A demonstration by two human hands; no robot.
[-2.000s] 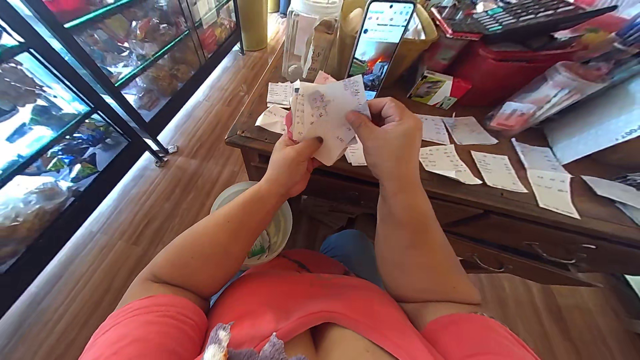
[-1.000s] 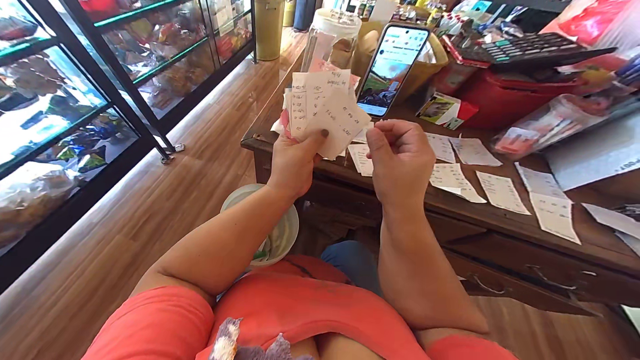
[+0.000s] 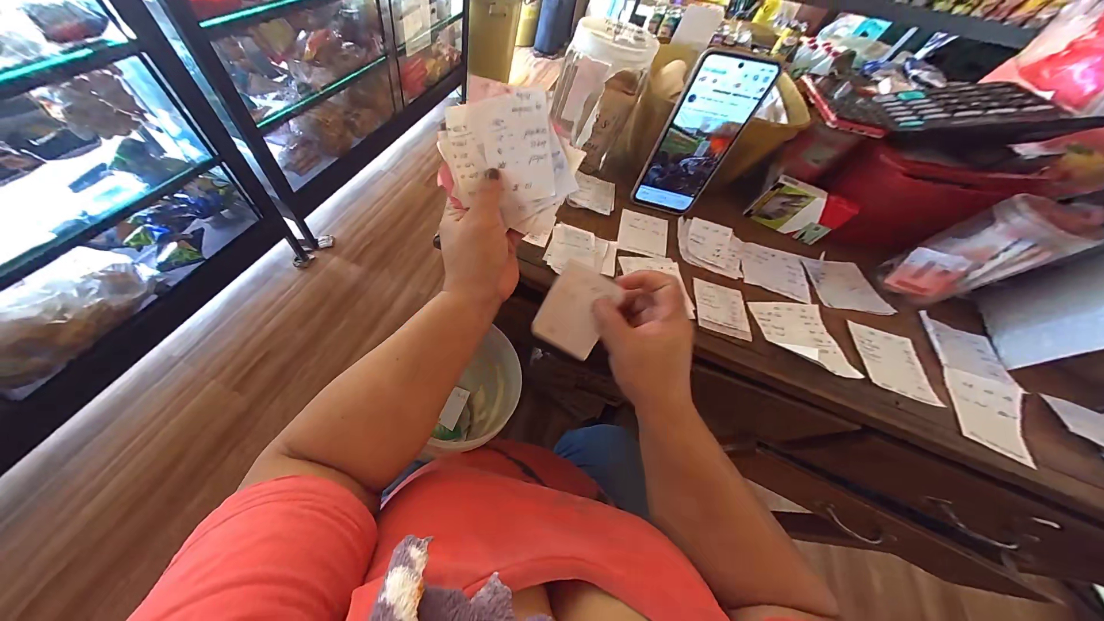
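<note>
My left hand [image 3: 485, 246] grips a fanned bundle of handwritten paper slips [image 3: 509, 151], thumb on top, out past the left end of the wooden desk. Lower and to the right, my right hand [image 3: 649, 332] pinches one small paper slip [image 3: 576, 310] by its right edge, in front of the desk's edge. Beyond it, more handwritten slips [image 3: 893, 358] lie in rows on the desk, some overlapping. A lit smartphone [image 3: 707, 129] leans upright behind the slips, against a yellow container [image 3: 789, 108].
A clear plastic jar [image 3: 604, 82] stands left of the phone. At the right are a calculator [image 3: 957, 103], a red container [image 3: 897, 190] and a plastic bag of items [image 3: 1000, 246]. A bucket [image 3: 496, 388] sits on the floor below my left forearm. Glass display shelves [image 3: 302, 95] line the left.
The right hand has moved down from the bundle and now holds a single slip apart from it. The left hand with the bundle has shifted left, showing more slips on the desk.
</note>
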